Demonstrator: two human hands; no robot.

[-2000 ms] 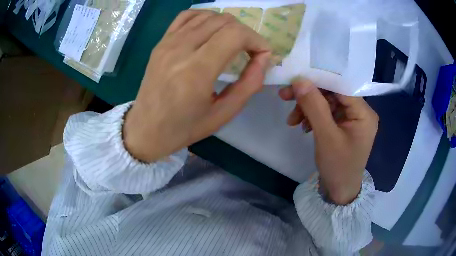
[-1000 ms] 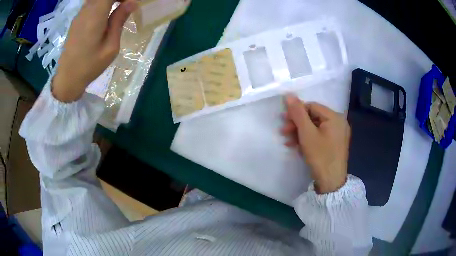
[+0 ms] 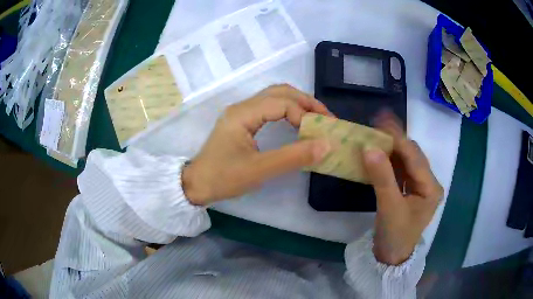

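My left hand (image 3: 251,146) and my right hand (image 3: 406,181) hold a tan adhesive sticker (image 3: 345,147) with green print between them, each pinching one side. The sticker is above a black phone case (image 3: 339,195) lying on the white foam sheet. The case's recessed window and oval hole are at its far end. My fingers and the sticker hide the case's middle. The sticker sheet (image 3: 207,95) lies at the upper left, with tan stickers at its near-left end and several pale emptied places.
A blue scrap bin (image 3: 434,70) full of tan bits stands at upper right. Packed sticker sheets (image 3: 79,87) and tangled white liner strips (image 3: 35,47) lie at left. A dark case (image 3: 520,187) lies on the right-hand white sheet. Yellow tape (image 3: 514,90) marks the bench.
My left hand has come in from the upper left with the sticker. My right hand now holds it too. The view has shifted, so the case appears nearer the middle.
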